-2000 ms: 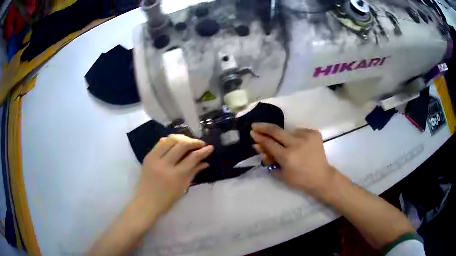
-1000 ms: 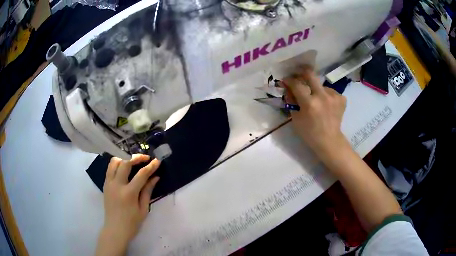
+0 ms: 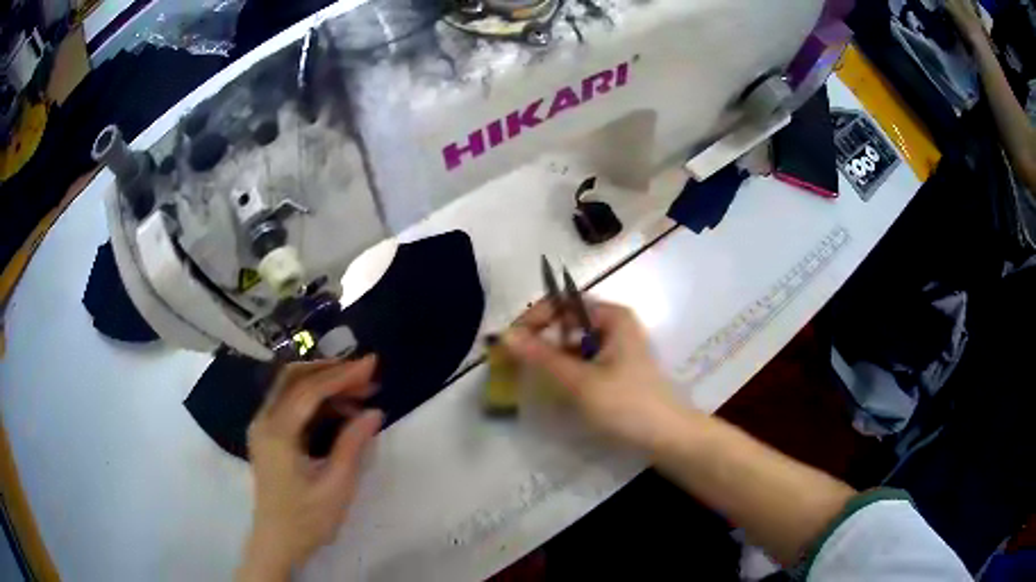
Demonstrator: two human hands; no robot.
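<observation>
A black curved cut piece (image 3: 426,290) lies on the machine bed, under the presser foot area (image 3: 298,339). My left hand (image 3: 305,438) is over its near left part, fingers curled and apart, holding nothing that I can see. My right hand (image 3: 608,375) is right of the cloth, over the table. It holds the thread snips (image 3: 566,298), blades pointing up and away. A small blurred yellow and dark piece, perhaps a label (image 3: 500,381), hangs at its fingertips. A small dark label stack (image 3: 595,216) lies on the bed under the machine arm.
The white HIKARI machine head (image 3: 489,102) spans the back. Another dark cut piece (image 3: 111,298) lies left of it. Dark squares (image 3: 707,202) and a black printed tag (image 3: 863,157) lie at the right. Another person's arm (image 3: 1005,97) shows at the upper right.
My right hand has come from the label stack back towards me and left, now with the yellowish piece at its fingertips. My left hand's fingers have lifted and spread. The camera view has shifted.
</observation>
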